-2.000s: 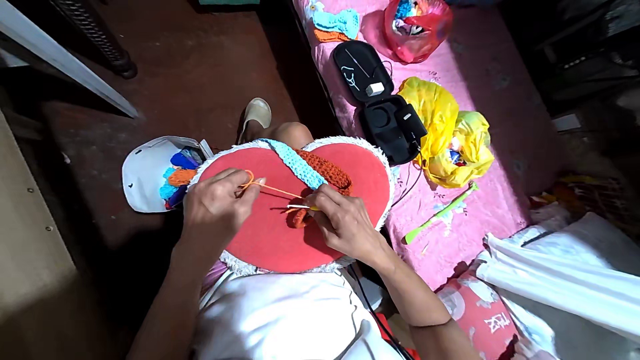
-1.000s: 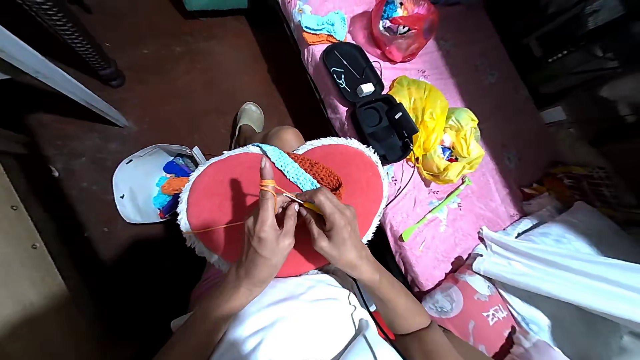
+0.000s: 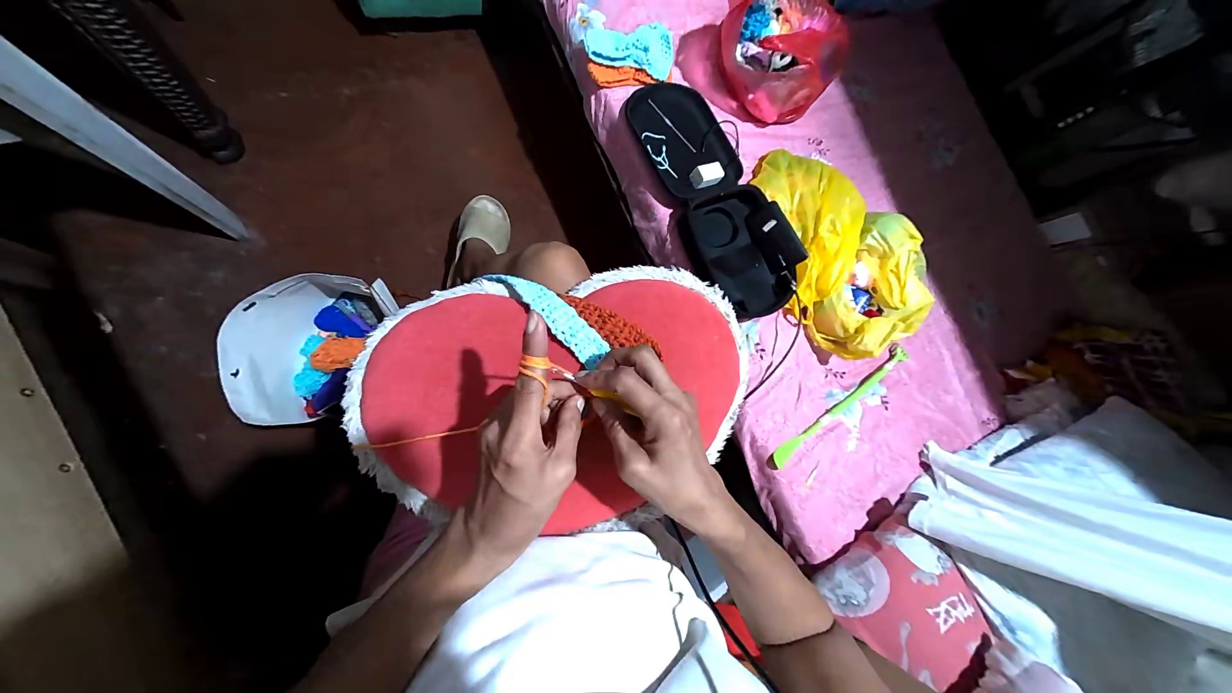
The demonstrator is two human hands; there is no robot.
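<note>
Orange yarn [image 3: 535, 369] is wrapped around the raised index finger of my left hand [image 3: 527, 443], and its tail runs left across a red heart-shaped cushion [image 3: 423, 385] with white fringe. My left thumb and lower fingers meet the work near the fingertips of my right hand [image 3: 650, 423]. That hand grips a crochet hook with a yellow handle [image 3: 608, 394], its metal tip by the yarn. A light blue crocheted strip [image 3: 558, 316] and a rust-orange crocheted piece [image 3: 616, 324] lie on the cushion just beyond my hands. The stitches between my fingertips are mostly hidden.
At left on the floor stands a white bag [image 3: 265, 337] with coloured yarn. To the right, a pink-covered bed [image 3: 924, 173] bears an open black case [image 3: 736, 245], a yellow plastic bag [image 3: 818, 207], a red plastic bag [image 3: 813, 63], crocheted pieces [image 3: 630, 53] and a green plastic stick [image 3: 837, 409].
Two seconds ago my hands were farther apart with the yarn stretched between them. They have come together, and the yarn is now wound around my raised left index finger.
</note>
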